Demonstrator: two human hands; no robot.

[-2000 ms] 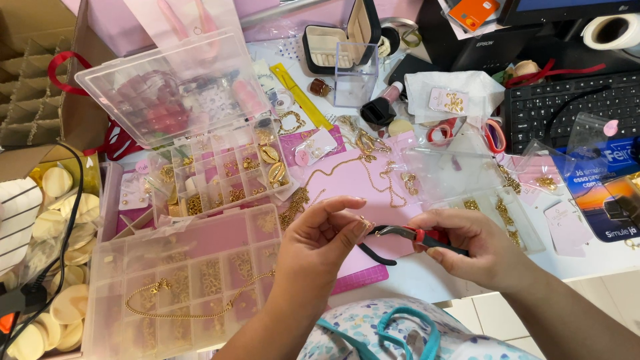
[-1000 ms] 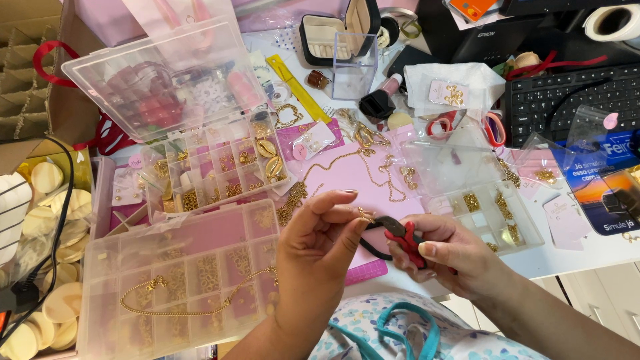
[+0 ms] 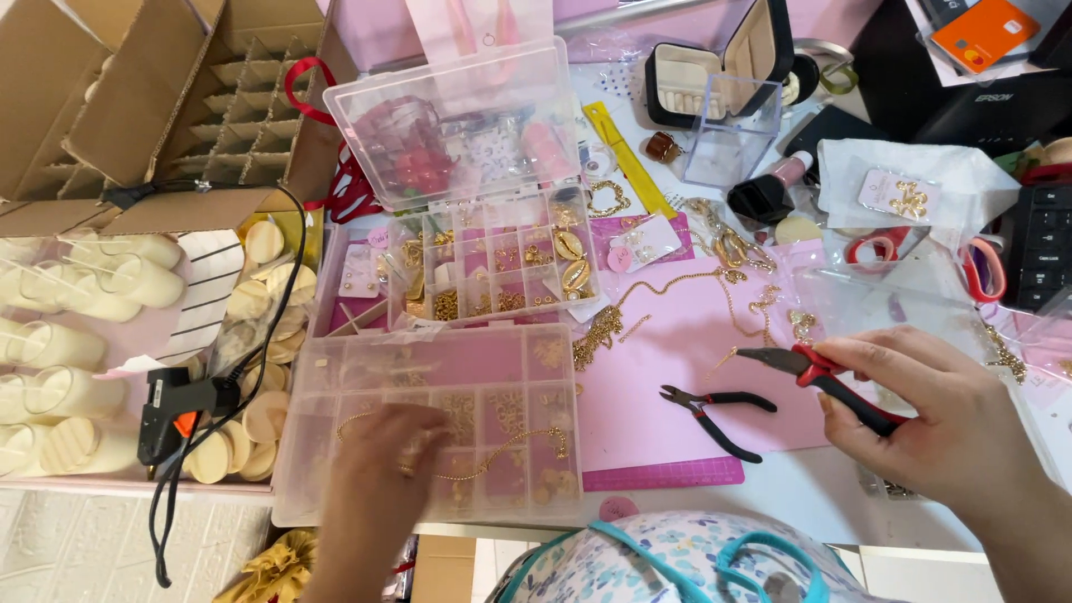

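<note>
My right hand (image 3: pixel 921 402) grips red-and-black pliers (image 3: pixel 846 394), whose jaws point left with a short piece of fine gold chain (image 3: pixel 722 363) at their tip. Blurred, my left hand (image 3: pixel 394 461) is over the lid of a clear compartment box (image 3: pixel 301 469), its fingers at a gold chain necklace (image 3: pixel 477 471) lying there. Whether the fingers hold the chain cannot be told. Between my hands, black-handled cutting pliers (image 3: pixel 720 410) lie on the pink sheet (image 3: pixel 620 419). Behind the lid, the box's compartments (image 3: pixel 494 276) hold gold findings, and a bundle of gold chain (image 3: pixel 596 339) lies beside it.
A hot glue gun (image 3: pixel 180 410) with a dangling cord rests at the left, by wooden discs (image 3: pixel 251 419) and candles in glasses (image 3: pixel 63 394). Farther back are a yellow strip (image 3: pixel 628 159), a black jewelry case (image 3: pixel 687 84) and a clear cube (image 3: pixel 733 134). A keyboard (image 3: pixel 1043 243) is far right.
My hands, close together before, are now far apart, the left one over the clear lid. The cutting pliers now lie on the pink sheet. The view has swung left.
</note>
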